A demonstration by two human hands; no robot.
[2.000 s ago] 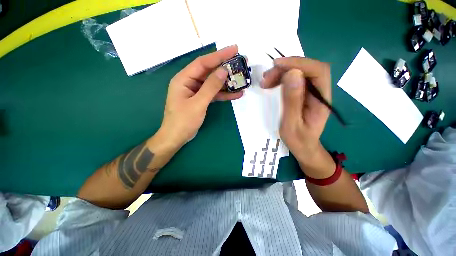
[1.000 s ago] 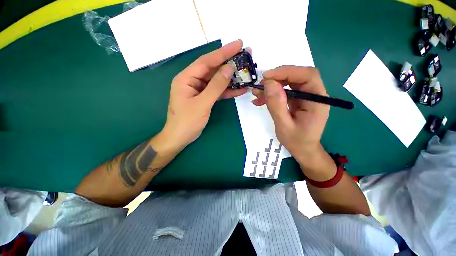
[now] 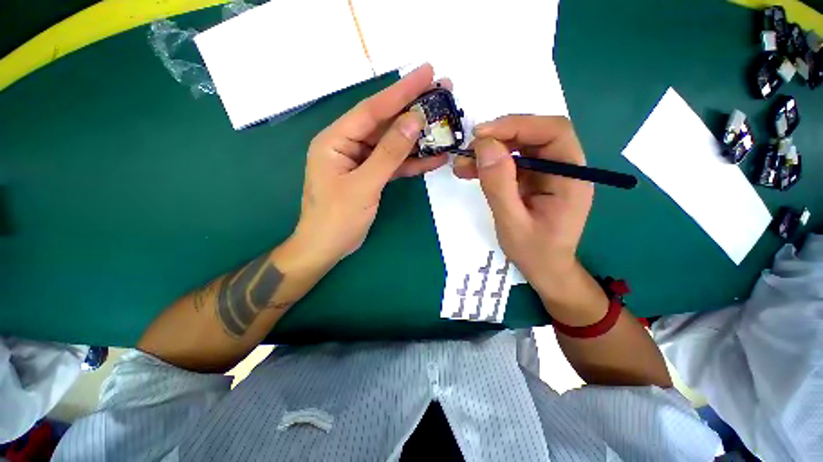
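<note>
My left hand (image 3: 347, 167) holds a black rounded-square smartwatch housing (image 3: 439, 123) between thumb and fingers, its open side up, silvery and whitish parts showing inside. My right hand (image 3: 534, 185) grips slim black tweezers (image 3: 577, 172), whose points reach the housing's lower right edge. Whether the points hold anything is too small to tell. A white backing sheet (image 3: 462, 244) runs under my hands, with rows of small grey adhesive pieces (image 3: 480, 287) at its near end.
White sheets (image 3: 280, 63) with a tan line and a crumpled clear bag (image 3: 176, 56) lie upper left. A separate white sheet (image 3: 699, 176) lies right, beside several waiting units (image 3: 783, 115). A yellow edge (image 3: 117, 34) curves behind. Sleeves of other people show at both sides.
My right hand has turned the tweezers from pointing away to pointing left, bringing their points to the housing. My left hand and the housing have shifted slightly right.
</note>
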